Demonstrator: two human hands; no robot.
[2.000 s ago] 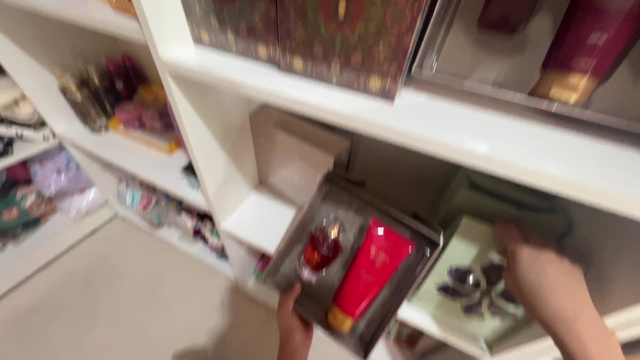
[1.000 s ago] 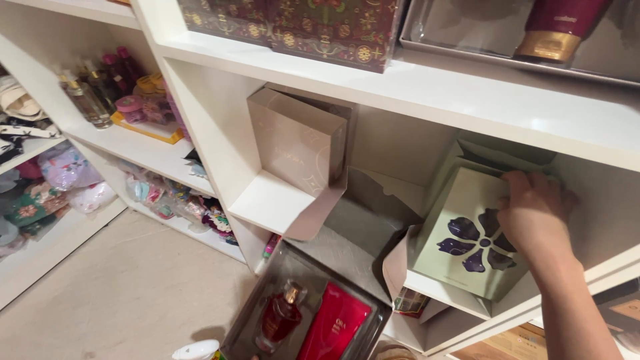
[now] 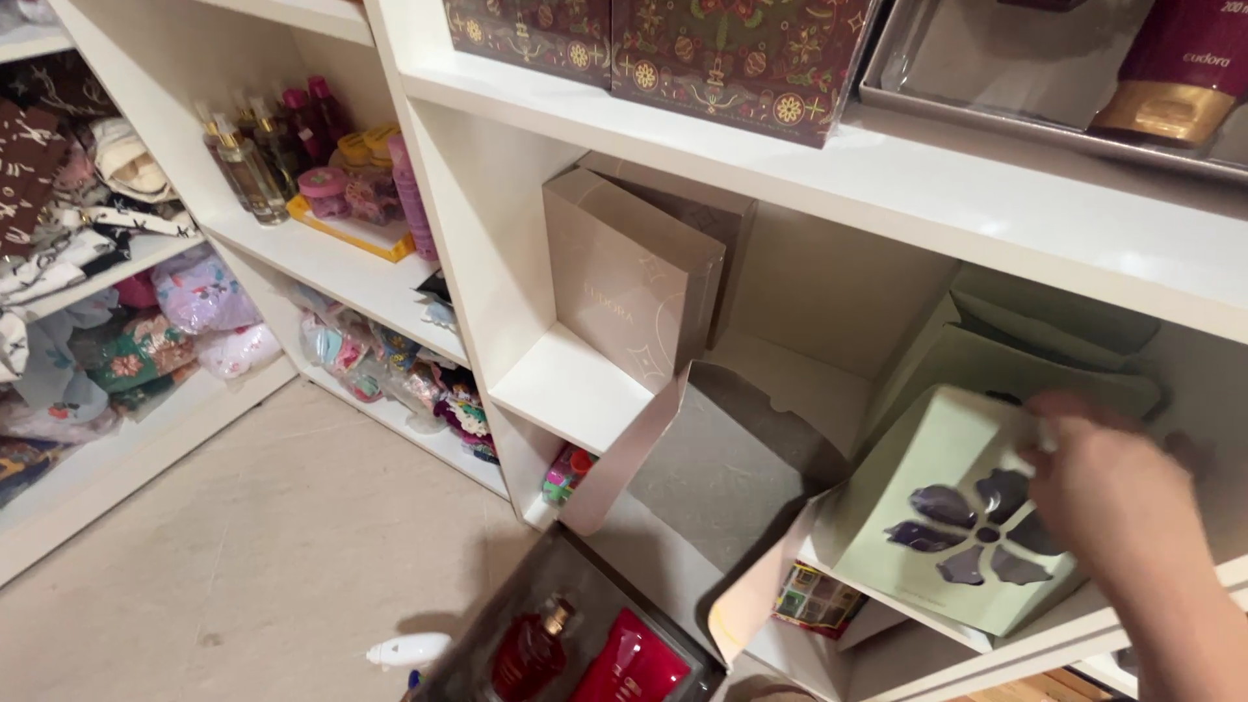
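Note:
My right hand (image 3: 1121, 487) is blurred and touches the upper right part of a pale green box (image 3: 916, 575) with a dark purple flower on its front. Green paper bags (image 3: 1043, 331) stand behind that box on the shelf. At the bottom, a grey gift tray (image 3: 585, 585) holds a red perfume bottle (image 3: 531, 648) with a gold neck and a red tube (image 3: 634, 663). Beside the tray lies an opened grey-beige carton (image 3: 731, 478) with its flaps spread, partly on the shelf. My left hand is out of the frame.
Beige boxes (image 3: 634, 283) stand at the left of the compartment. Patterned dark red boxes (image 3: 731, 58) and a tray with a maroon tube (image 3: 1180, 78) rest on the shelf above. Perfume bottles (image 3: 249, 171) and bagged fabrics (image 3: 205, 292) fill shelves at left. A white object (image 3: 409, 648) lies on the floor.
The gift tray is lower in view than before. My left hand, seen at its edge two seconds ago, has left the frame. My right hand stays at the green box.

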